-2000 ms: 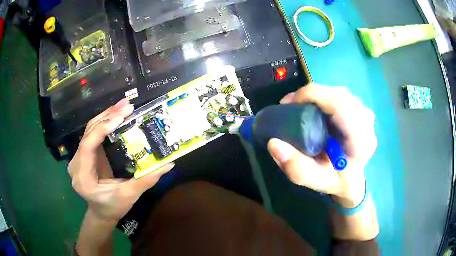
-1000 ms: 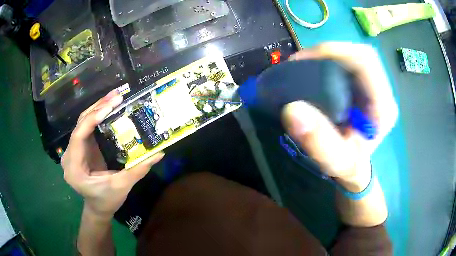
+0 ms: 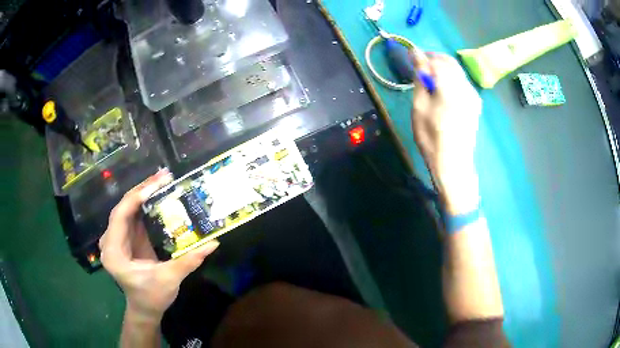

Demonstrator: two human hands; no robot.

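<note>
My left hand (image 3: 146,255) holds the power supply board (image 3: 234,194) by its left end, tilted, in front of the test fixture (image 3: 326,102). The board has yellow parts, a dark block and a pale edge. My right hand (image 3: 442,112) is at the tape roll (image 3: 370,60) on the teal mat. Its fingers are around a blue marker pen (image 3: 426,81). The dark-bodied bottle-like tool (image 3: 400,58) stands inside the roll beside my fingertips; whether my fingers still touch it is unclear. A blue strap is on my right wrist.
Another board (image 3: 95,146) lies under the left clear cover, with a black and yellow clamp part (image 3: 51,112) above. The right acrylic plate (image 3: 211,51) is raised. A red light (image 3: 357,135) glows. A lime-green bar (image 3: 520,53), small green board (image 3: 541,89) and blue cap (image 3: 414,15) lie at right.
My right hand has moved from the board up to the tape roll, taking the dark tool there. My left hand still holds the board. The view has shifted.
</note>
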